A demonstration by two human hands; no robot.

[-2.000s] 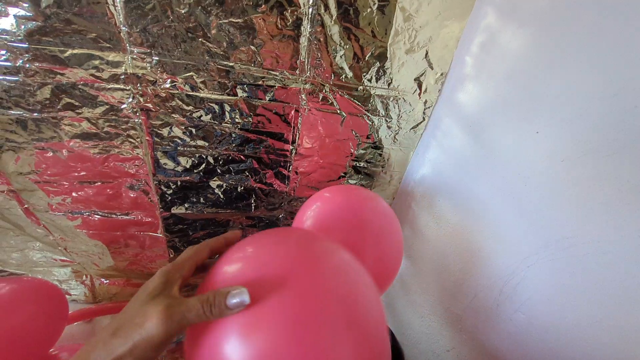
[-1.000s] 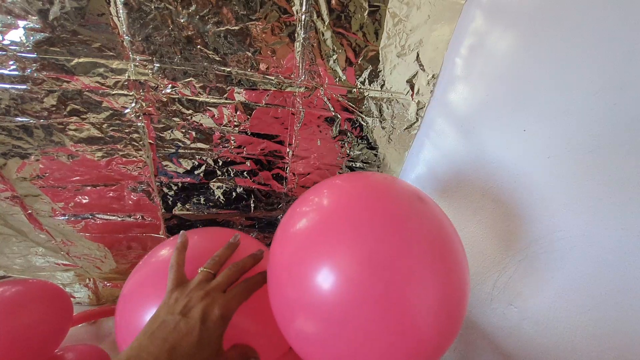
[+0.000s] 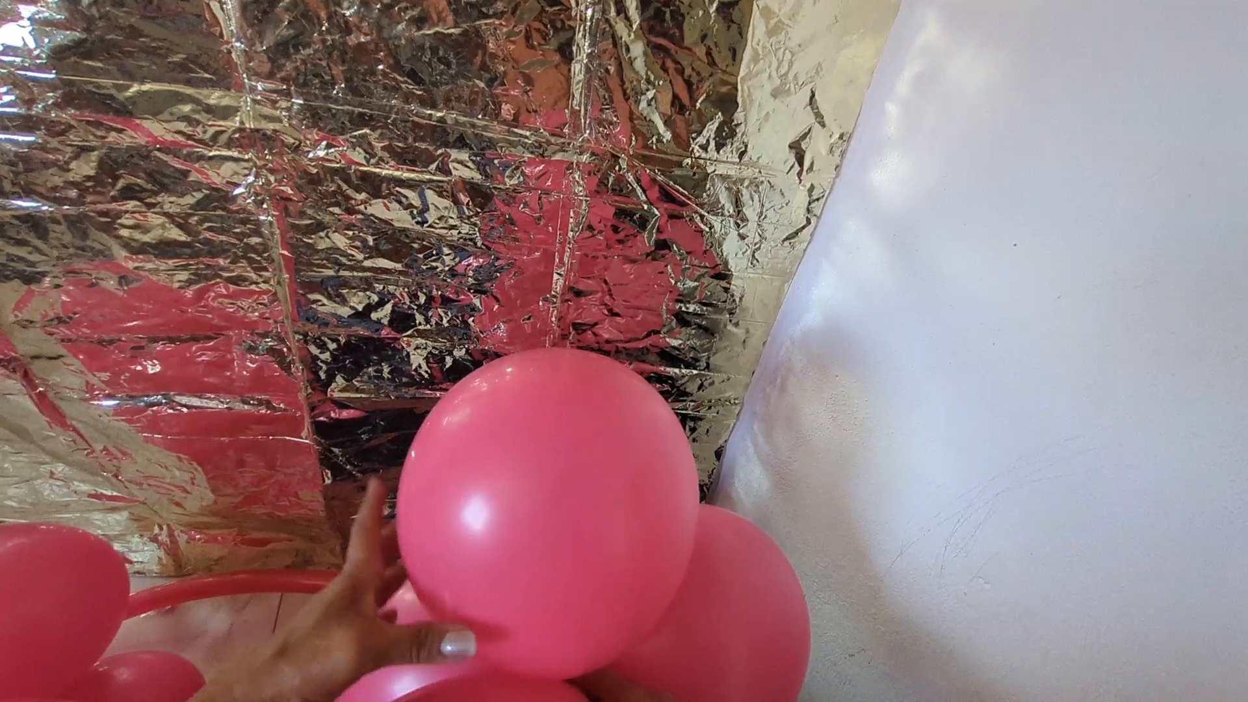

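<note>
A large round pink balloon point(image 3: 551, 512) stands at the lower middle of the head view. My left hand point(image 3: 356, 624) is at its lower left side, thumb over the balloon's edge, index finger pointing up and the other fingers partly hidden behind it. Behind and to the right is another pink balloon point(image 3: 736, 609). More pink balloons point(image 3: 414, 681) bulge below, cut off by the bottom edge. A sliver of skin, probably my right hand point(image 3: 629, 687), shows under the large balloon; the rest of it is hidden.
Crinkled, shiny gold foil sheeting point(image 3: 390, 185) hangs behind the balloons and reflects pink. A pale wall point(image 3: 1033, 292) rises on the right. At the lower left are more pink balloons point(image 3: 58, 609) and a curved red tube or rim point(image 3: 229, 585).
The large balloon, to the right of my left hand one second ago, now sits further left against it. My left hand has moved off the face of the left balloon, and another balloon shows at the right.
</note>
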